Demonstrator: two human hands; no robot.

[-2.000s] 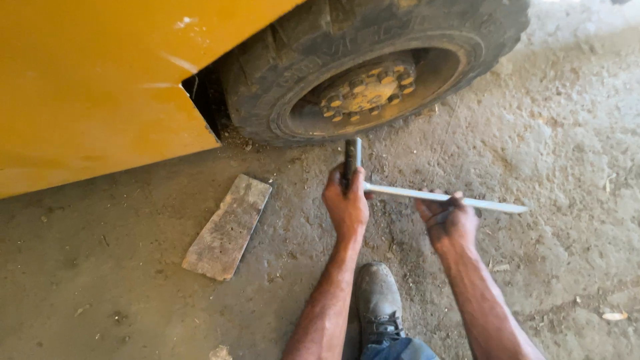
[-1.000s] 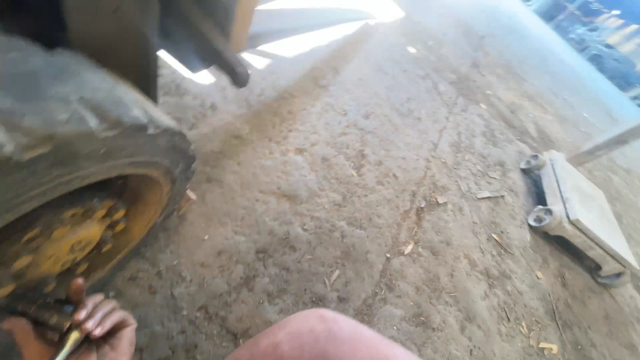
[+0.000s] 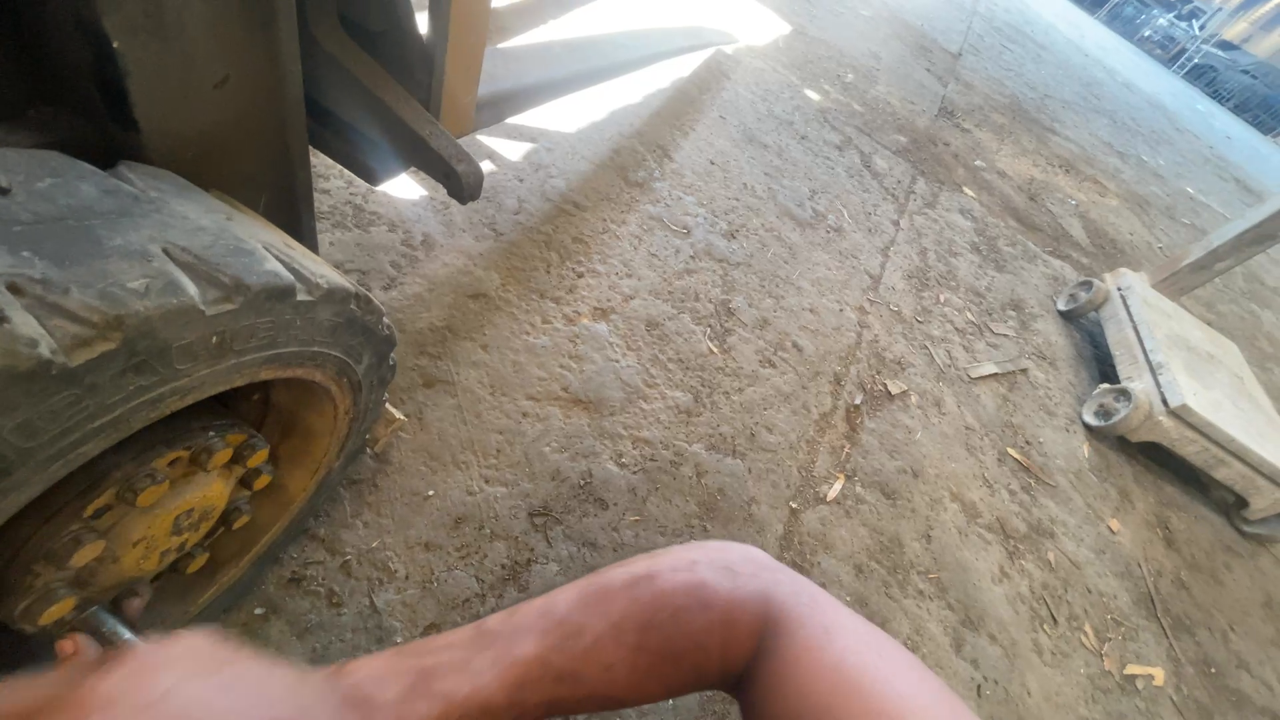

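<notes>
At the lower left stands a large rubber tyre (image 3: 190, 300) on a yellow wheel hub (image 3: 170, 520) ringed with lug nuts. A metal socket tool (image 3: 108, 626) meets a lower nut at the hub's edge. Fingertips (image 3: 75, 648) show beside this socket; they seem to be my left hand's, and the rest of that hand is hidden. My right arm reaches in from the bottom, bent at the elbow, and my right hand (image 3: 190, 680) is blurred just below and right of the socket. Its fingers and any grip are hidden. The bar seen earlier does not show.
Above the tyre are dark metal parts of the vehicle, with a hooked arm (image 3: 410, 130) jutting out. A small wheeled platform (image 3: 1190, 370) with a post stands at the right. Wood chips (image 3: 997, 367) lie scattered on the rough floor (image 3: 620, 400).
The view has swung strongly toward the vehicle's other parts and the wheeled platform. Two seconds ago both hands held the socket tool and long bar before the wheel; now the socket is at a lug nut.
</notes>
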